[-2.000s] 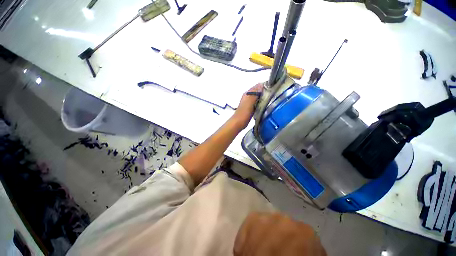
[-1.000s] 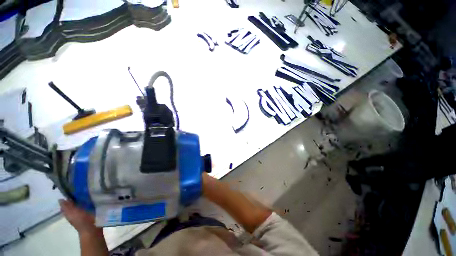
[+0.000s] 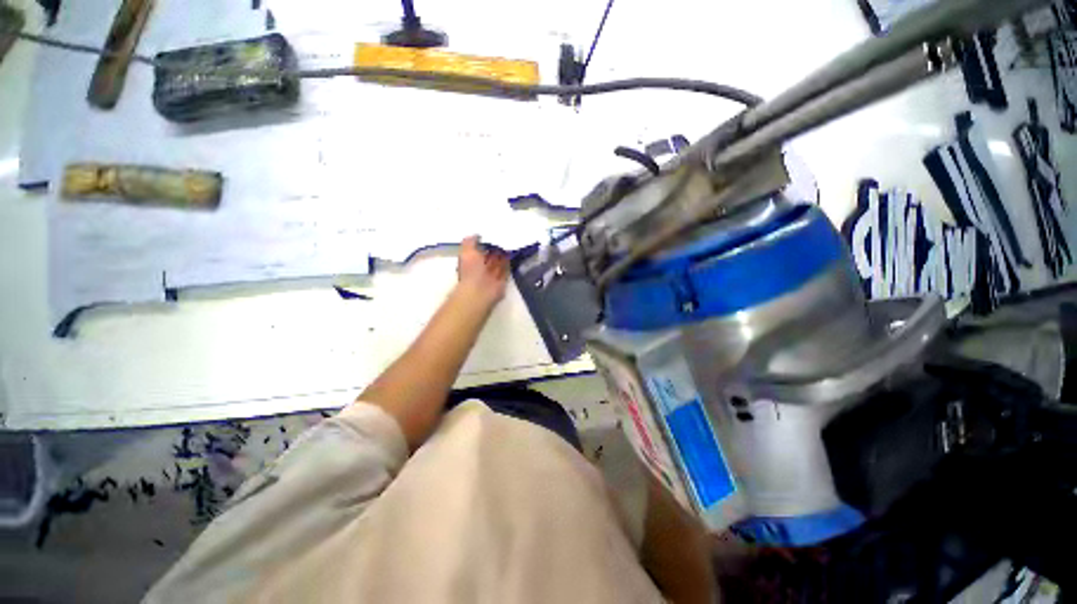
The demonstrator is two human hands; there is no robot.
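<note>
The cutting machine (image 3: 756,354), silver with blue bands, fills the right centre. Its metal rods point to the upper right. The white paper marker (image 3: 272,177) lies on the table, with a dark fabric edge along its front. My left hand (image 3: 482,269) is at this edge, just left of the machine's metal front; its fingers are small and blurred, and whether they grip is unclear. My right forearm runs up behind the machine's lower side; the right hand is hidden.
On the paper lie a yellow weight bar (image 3: 449,71), a wrapped weight (image 3: 227,78), a tape-wrapped bar (image 3: 142,185) and a brown bar (image 3: 118,53). A grey cable (image 3: 638,85) crosses behind. Cut strips (image 3: 909,248) lie at right. Scraps litter the floor (image 3: 177,472).
The view has swung left. The machine now appears at the right, tilted, with its rods to the upper right. My left hand has left the machine's side and is at the lay's edge.
</note>
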